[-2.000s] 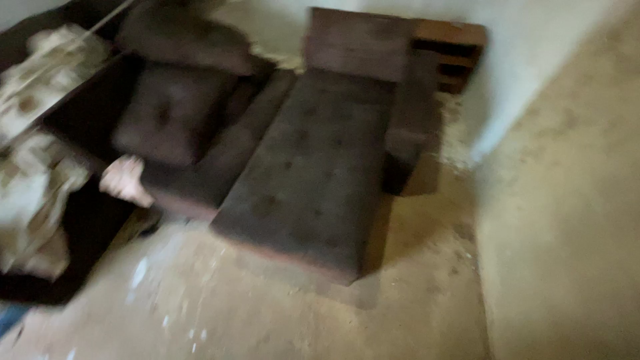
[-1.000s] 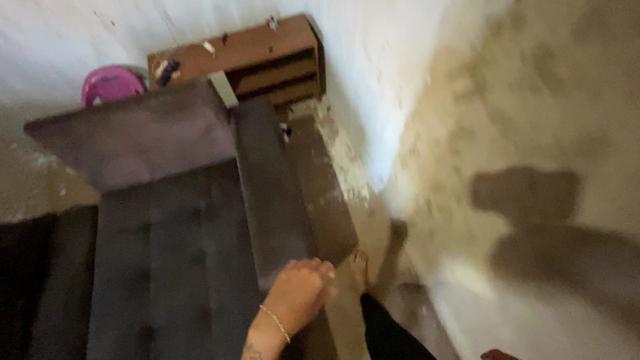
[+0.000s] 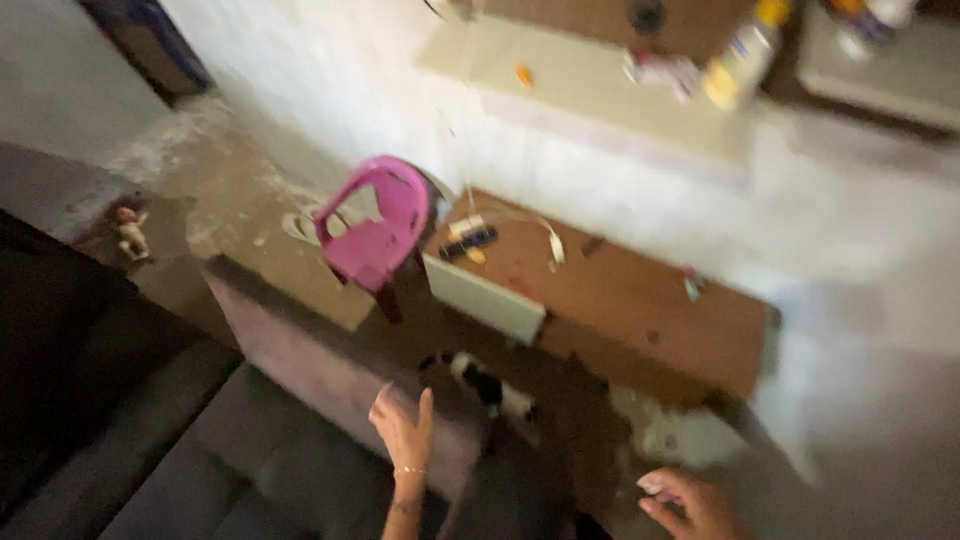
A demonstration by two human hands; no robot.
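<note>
My left hand (image 3: pixel 403 427), with a thin bracelet at the wrist, is raised over the backrest of a dark upholstered sofa (image 3: pixel 345 382). Its thumb and fingers are apart and nothing is between them. At the lower right is my right hand (image 3: pixel 686 501), its fingers bent and thumb apart, with no object visible in it. A black and white cat (image 3: pixel 491 386) stands on the floor just beyond my left hand. Past the cat is a low brown wooden cabinet (image 3: pixel 600 289) with a remote control (image 3: pixel 469 243) and a white plug on a cable (image 3: pixel 556 246) on its top.
A pink plastic child's chair (image 3: pixel 379 225) stands left of the cabinet, against the wall. A doll (image 3: pixel 131 232) lies on the floor at the far left. Above, a shelf (image 3: pixel 585 112) holds a bottle with a yellow cap (image 3: pixel 746 56) and small items. Dark sofa seats fill the lower left.
The view has swung toward the wall and cabinet. My left hand is now over the backrest, its fingers more spread; earlier it was by the armrest. More of my right hand shows.
</note>
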